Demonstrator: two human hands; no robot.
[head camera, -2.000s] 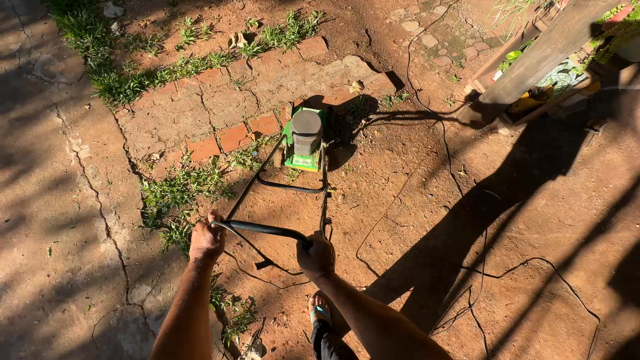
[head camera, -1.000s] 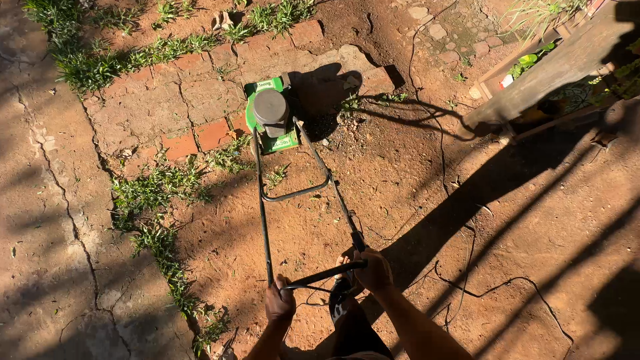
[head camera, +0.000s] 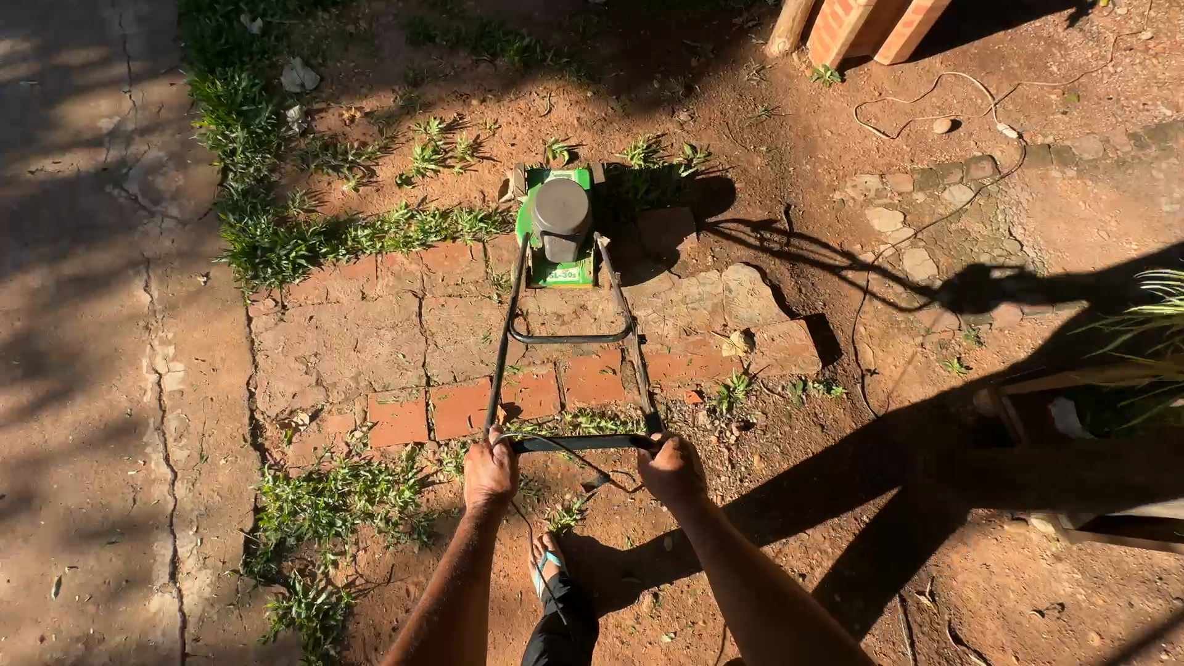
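A green electric lawn mower (head camera: 560, 222) with a grey motor cover stands at the far edge of a brick-edged paved strip, beside grass. Its black tubular handle (head camera: 573, 339) reaches back toward me. My left hand (head camera: 490, 472) is closed around the left end of the top bar, and my right hand (head camera: 673, 467) grips the right end. A dark cable hangs from the handle near my left hand and runs down past my foot (head camera: 546, 560), which wears a light blue flip-flop.
Cracked concrete (head camera: 111, 370) lies along the left. The paved strip (head camera: 342, 338) crosses between me and the mower. A cord (head camera: 957, 208) winds over dirt and stones at the right. Bricks (head camera: 842, 28) lean by a post at the top. A wooden-edged planter (head camera: 1008, 412) is at right.
The mower has moved forward over the paved strip to its far side, with both hands still on the handle. The view has shifted forward.
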